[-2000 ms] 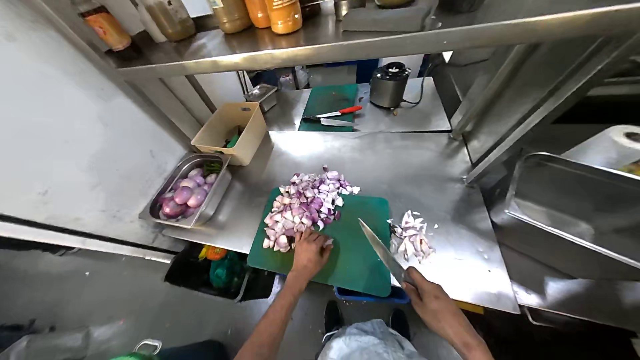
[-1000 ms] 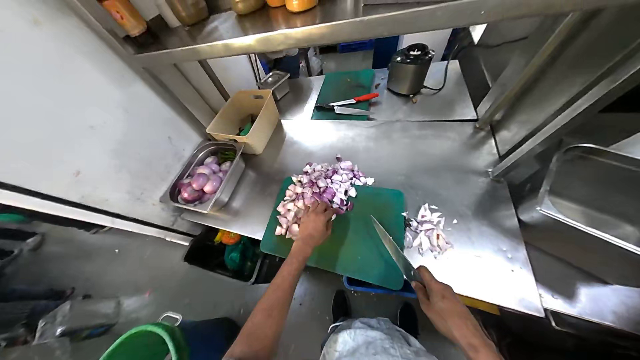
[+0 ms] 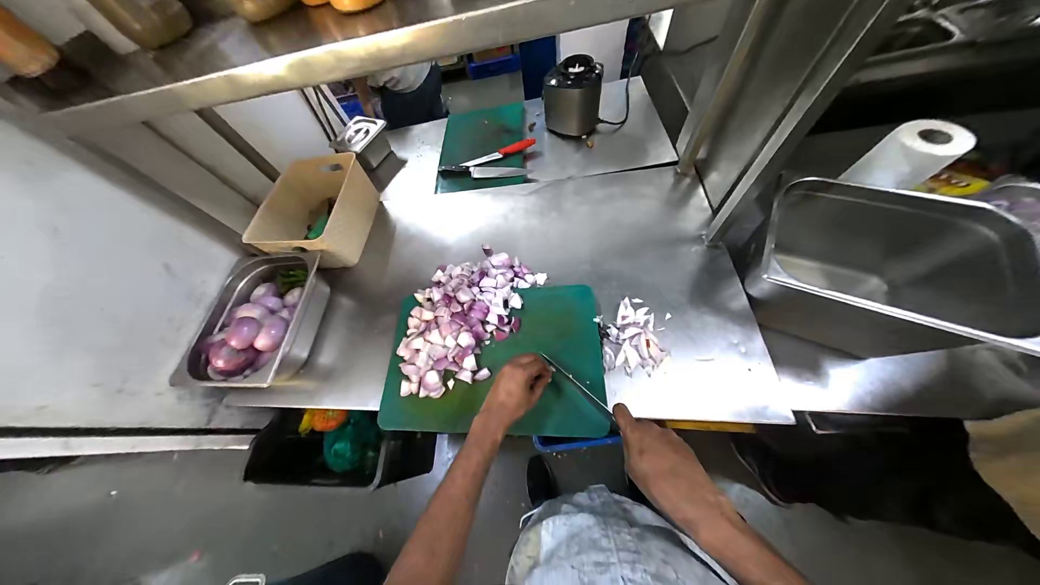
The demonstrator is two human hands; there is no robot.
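My right hand [image 3: 654, 455] grips the handle of a kitchen knife [image 3: 578, 387], whose blade lies slantwise over the right part of a green cutting board [image 3: 565, 317]. My left hand [image 3: 520, 386] is curled on the board near the blade's tip; whether its fingers hold something cannot be seen. A heap of chopped red onion [image 3: 455, 321] covers the board's left part and spills past its back edge onto the steel table. Sliced onion pieces [image 3: 634, 341] lie right of the board. Whole peeled onions [image 3: 256, 329] fill a steel pan [image 3: 305, 337] at the left.
Behind the pan stands a beige bin [image 3: 349, 215]. Farther back, two knives [image 3: 496, 162] lie on another green board [image 3: 479, 126], beside a blender base [image 3: 573, 97]. A steel shelf [image 3: 341, 61] crosses above. An empty steel tray [image 3: 894, 252] is at the right. People are partly visible behind and at right.
My left hand has moved from the chopped onion heap to the middle of the board, close to the knife tip. The knife has come nearer that hand, over the board.
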